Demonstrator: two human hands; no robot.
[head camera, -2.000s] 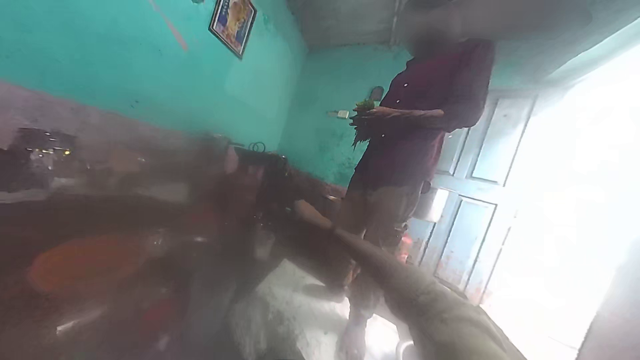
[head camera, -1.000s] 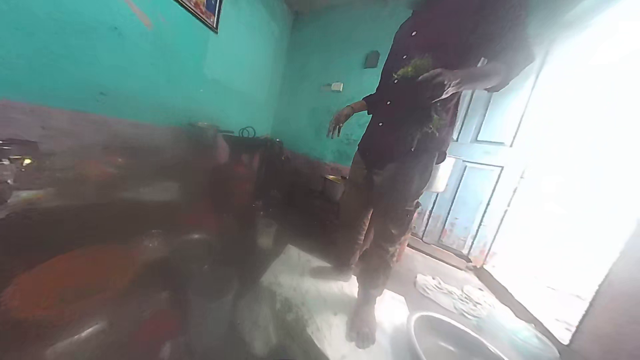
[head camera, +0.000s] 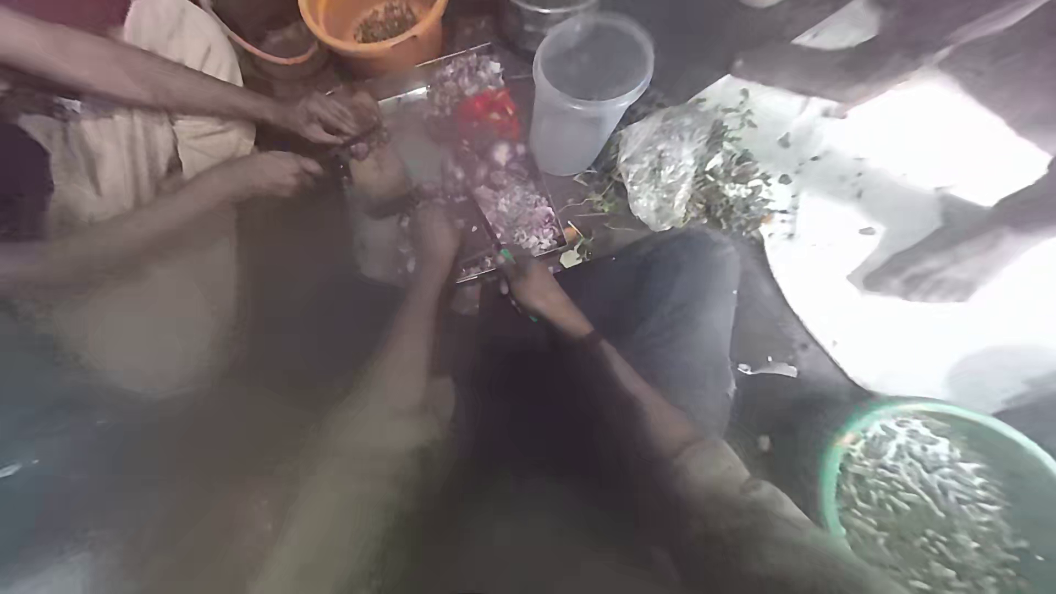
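My right hand (head camera: 532, 285) is closed around the green-and-black handle of a knife (head camera: 488, 221), whose blade reaches over a metal tray (head camera: 551, 180). At the tray's near side rests my left hand (head camera: 436, 235), blurred; whether it holds anything cannot be made out. Chopped onion (head camera: 528, 221) lies in the tray beside the blade, with whole or peeled onion pieces (head camera: 497, 157) and chopped red vegetable (head camera: 488, 114) farther up. Another person's hands (head camera: 326, 120) are at the tray's left side, near a small dark item that is unclear.
Behind the tray are an orange bucket (head camera: 375, 49) and a translucent plastic bucket (head camera: 582, 95). A clear plastic bag (head camera: 660, 165) and leafy stems (head camera: 734, 173) lie to the right. A green-rimmed basin (head camera: 833, 470) with pale pieces is at lower right. Someone's bare foot (head camera: 940, 256) stands nearby.
The view has swung down from the room to the floor. My hands and the knife over the tray are now in view; the standing person's upper body is out of view.
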